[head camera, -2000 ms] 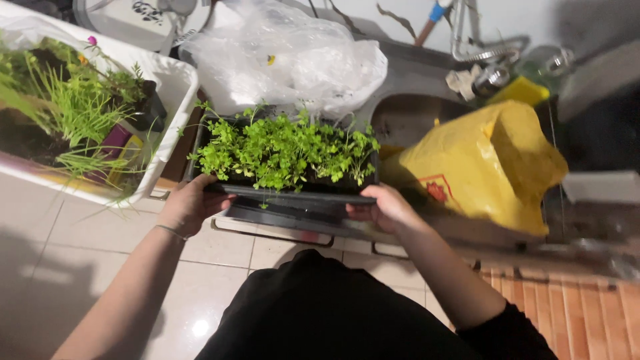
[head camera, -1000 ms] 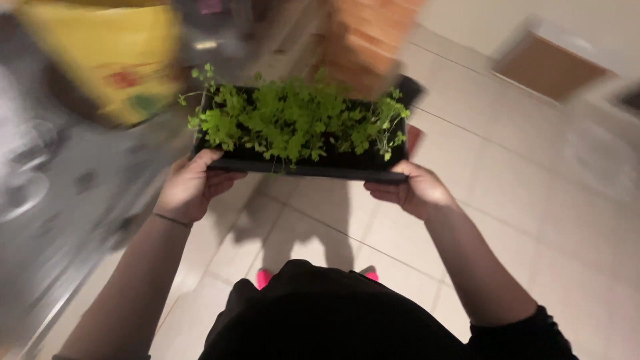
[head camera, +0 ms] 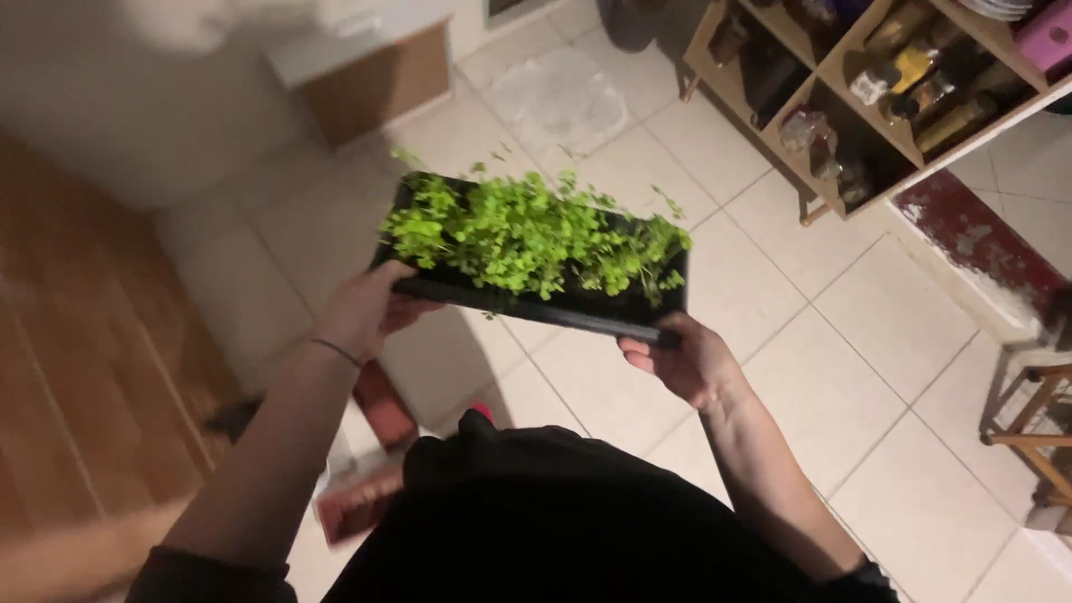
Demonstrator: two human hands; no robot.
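A black rectangular plastic planter (head camera: 536,311) full of leafy green seedlings (head camera: 536,234) is held up over the tiled floor, its right end a little lower in the picture. My left hand (head camera: 377,306) grips its near left corner, thumb on the rim and fingers beneath. At the near right corner my right hand (head camera: 682,356) holds it the same way. Dark soil shows between the stems. The planter's underside is hidden.
Wooden cubby shelves (head camera: 808,84) with bottles and jars stand at the upper right. A translucent lid-like object (head camera: 557,96) lies on the floor beyond the planter. Reddish planter boxes (head camera: 360,502) are by my body at lower left. A wooden rack (head camera: 1038,419) stands at the right edge.
The planter, held in both hands throughout, has moved from beside the sink and yellow bag to above the open floor. The view has turned strongly. The planter now tilts down toward the right.
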